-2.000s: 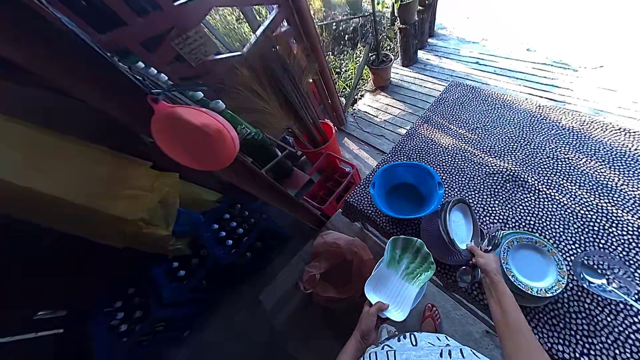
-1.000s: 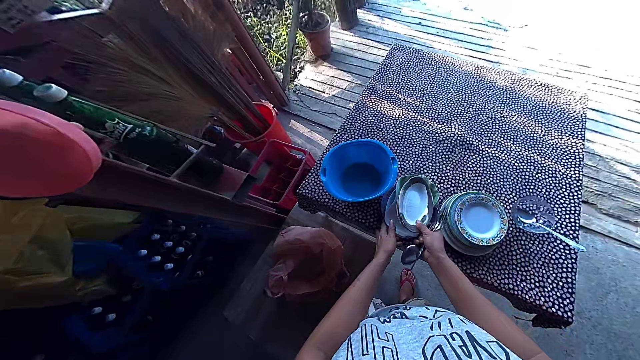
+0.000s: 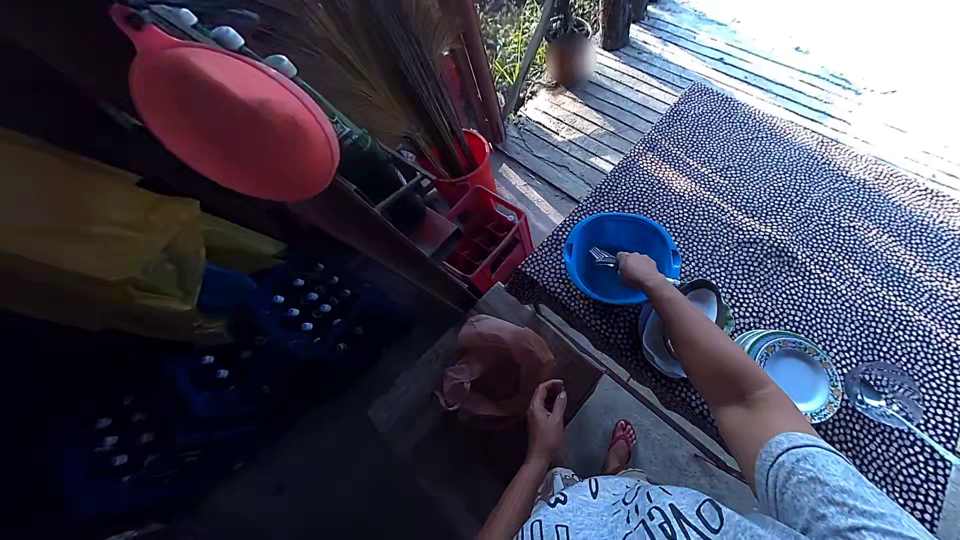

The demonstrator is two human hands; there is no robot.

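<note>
My right hand [image 3: 637, 270] is over the blue plastic basin [image 3: 671, 244], closed on a few forks [image 3: 601, 256] whose tines point left. Beneath my right forearm, beside the basin, sits a pile of dishes [image 3: 703, 302], partly hidden by the arm. A stack of patterned-rim plates [image 3: 799, 375] stands to the right of it, and a clear plate with a spoon [image 3: 885, 394] lies farther right. My left hand [image 3: 547, 412] is held near the reddish plastic bag [image 3: 502, 360], fingers curled; whether it holds anything small is unclear.
A dotted cloth [image 3: 780, 217] covers the table. At its left stand a red bottle crate [image 3: 487, 240] and a red bucket with brooms [image 3: 480, 165]. A red plastic lid or strainer [image 3: 232, 116] hangs at upper left. Blue crates of bottles [image 3: 311, 307] are at far left; a flip-flopped foot is below.
My right hand has moved left from the dishes to the basin, with forks in it. My left hand has left the dishes and is by the bag.
</note>
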